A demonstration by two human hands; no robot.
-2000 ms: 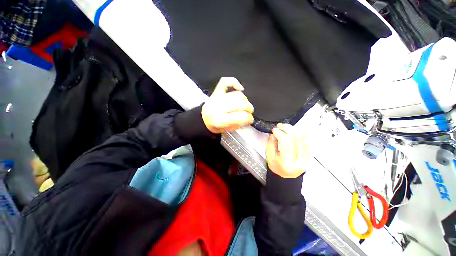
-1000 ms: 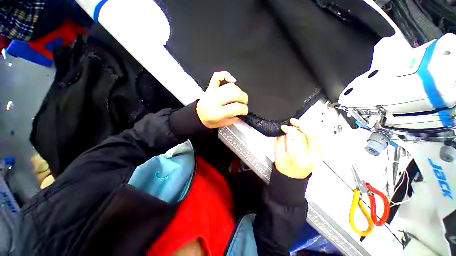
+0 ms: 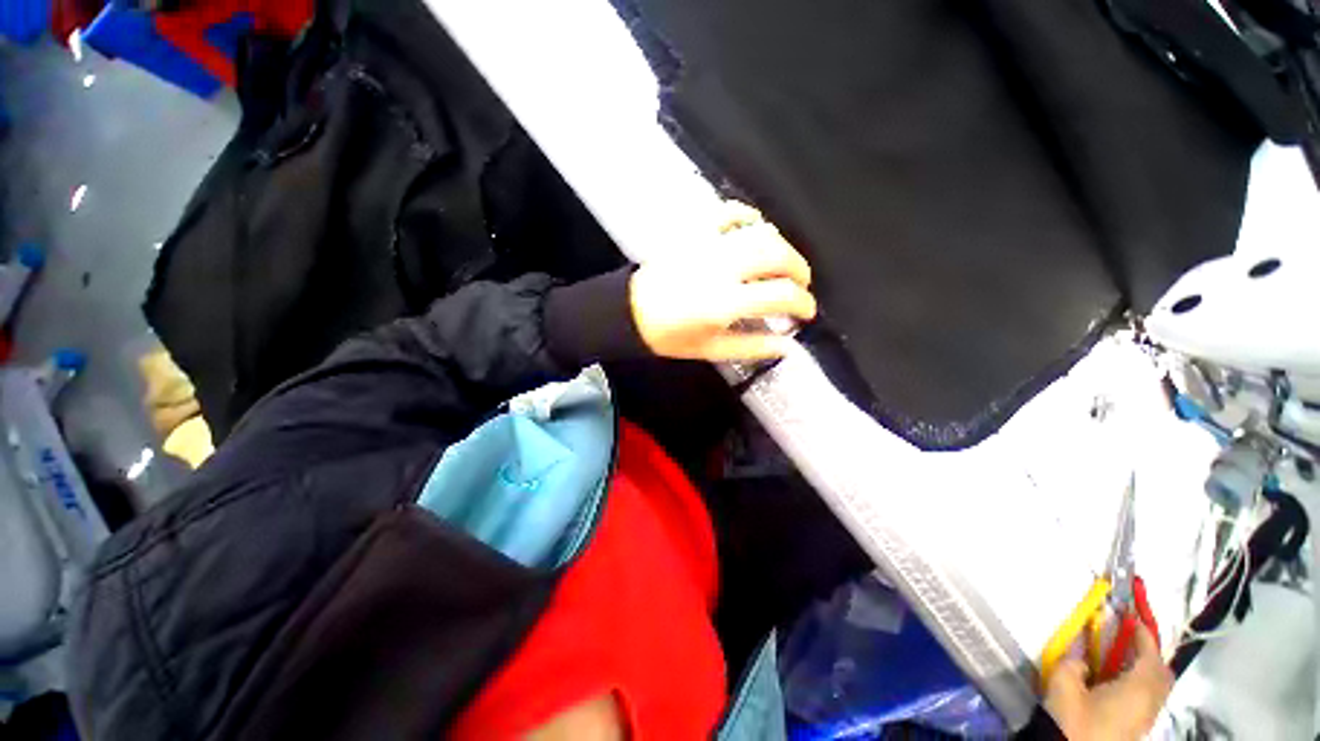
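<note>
The black fabric (image 3: pixel 927 203) lies spread on the white machine table, its far right edge reaching the needle area. A dark, speckled border (image 3: pixel 948 432) runs along its near edge. My left hand (image 3: pixel 728 285) holds the fabric's edge near the table's front edge; its fingers are curled and overexposed. My right hand (image 3: pixel 1112 692) is at the lower right, on the red and yellow handles of the scissors (image 3: pixel 1115 594). The blades point away from me and look nearly closed. Part of my right hand is cut off by the picture's bottom.
The white sewing machine head (image 3: pixel 1230 311) stands at the right, with pale threads (image 3: pixel 1216 572) beside it. A metallic ruler strip (image 3: pixel 927 579) runs along the table's front edge. A black garment heap (image 3: pixel 333 217) hangs at the left. A blue bin (image 3: pixel 157 55) is at the upper left.
My right hand has left the fabric edge and moved down right to the scissors. My left hand still holds the fabric. The whole view has shifted, and the near border lies flatter.
</note>
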